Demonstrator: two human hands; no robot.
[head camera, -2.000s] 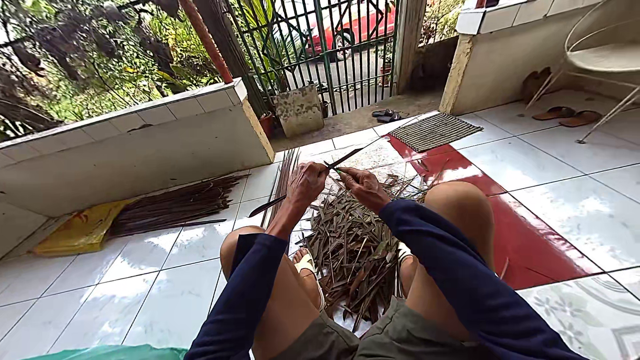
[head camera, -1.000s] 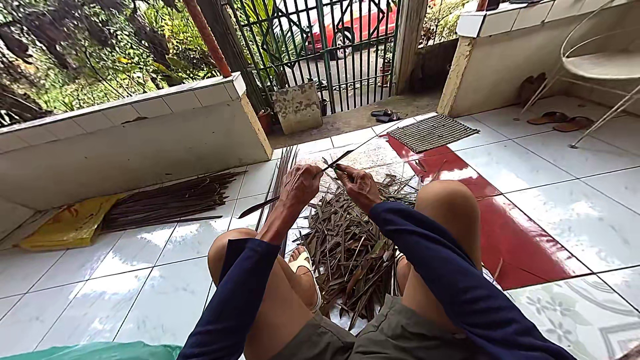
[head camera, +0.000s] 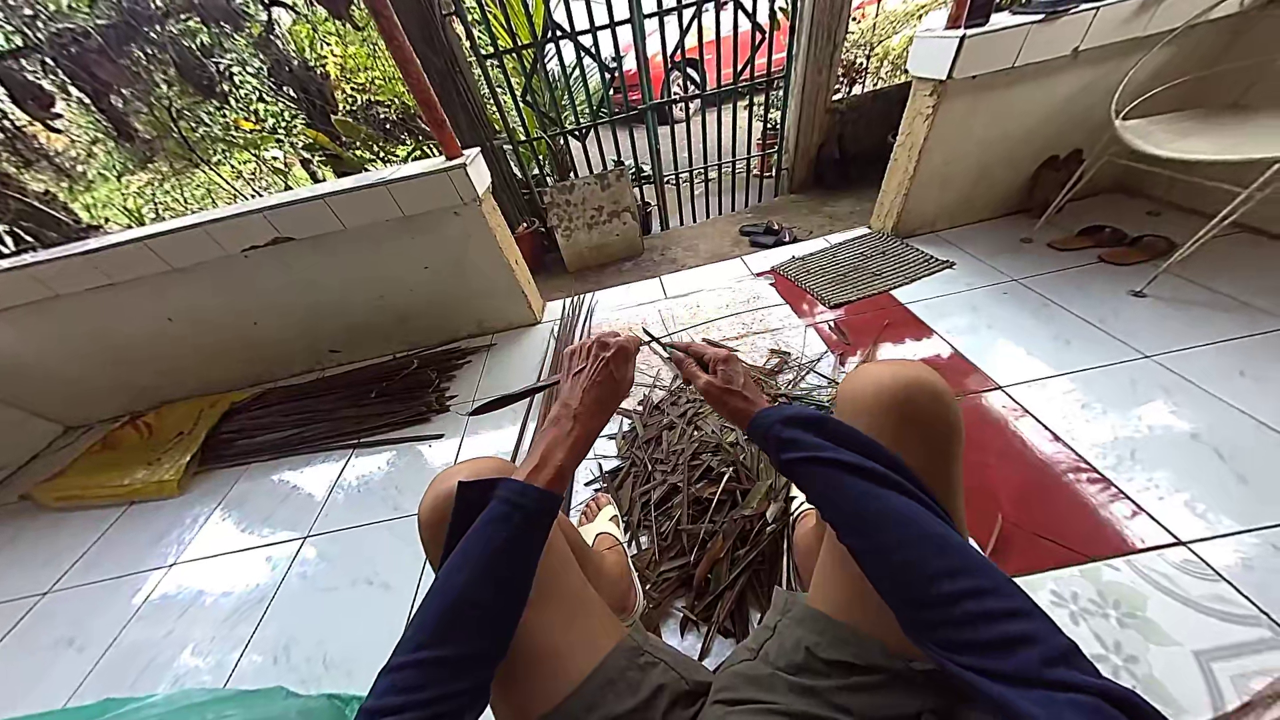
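Observation:
My left hand (head camera: 600, 368) is closed around a dark, narrow, pointed piece (head camera: 515, 396) that sticks out to the left; whether it is a leaf strip or a blade, I cannot tell. Close on its right, my right hand (head camera: 718, 378) pinches a thin dark piece (head camera: 656, 341) between thumb and fingers, with a bit of green at the fingertips. How the pieces meet between the hands is partly hidden. Below the hands, a heap of brown dry leaf scraps (head camera: 700, 500) lies between the feet. Long thin sticks (head camera: 572, 325) lie behind my left hand.
On the left, a bundle of dark sticks (head camera: 340, 405) lies partly on a yellow sack (head camera: 145, 450) beside the low wall (head camera: 300, 300). Ahead are a woven mat (head camera: 862, 266), sandals (head camera: 768, 235) and a metal gate (head camera: 640, 110). A white chair (head camera: 1200, 135) stands at right.
The long thin strip that reached up and right from the hands one second ago no longer shows there. Both hands remain close together above the heap.

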